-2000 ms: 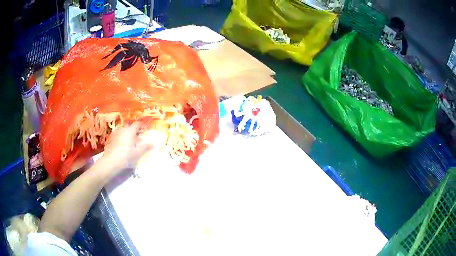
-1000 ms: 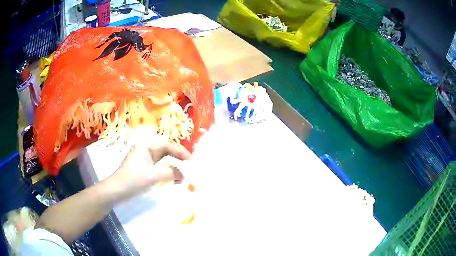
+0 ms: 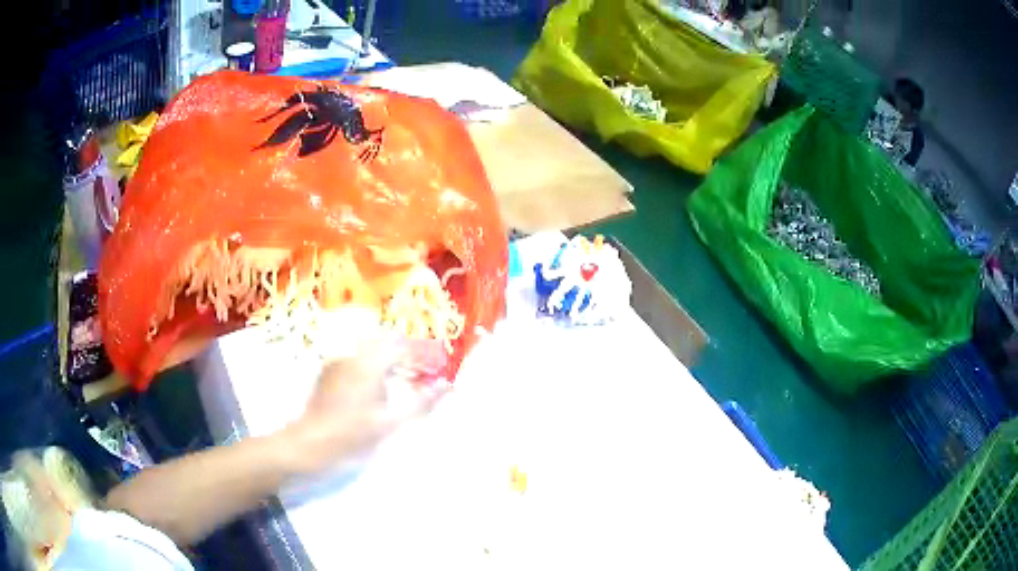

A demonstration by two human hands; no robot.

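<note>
My left hand (image 3: 363, 390) reaches in from the lower left over the overexposed white table (image 3: 580, 446). It is blurred and washed out, so I cannot tell whether it holds anything. The large red-orange plastic bag (image 3: 368, 201) with a dark printed mark lies open just beyond the hand. Cream cord-like strips (image 3: 251, 284) spill from its mouth. A small orange piece (image 3: 518, 480) lies on the table to the right of the hand. My right hand is not in view.
A white-and-blue bundle with red bits (image 3: 575, 281) sits right of the bag. Brown card (image 3: 547, 178) lies behind. A yellow bag (image 3: 670, 89) and a green bag (image 3: 826, 268) stand on the green floor. A pale tangle (image 3: 798, 499) is at the table's right edge.
My left hand was at the bag's mouth, then came out over the table, and is now slightly further right. Small orange pieces have appeared on the table. The view has shifted slightly.
</note>
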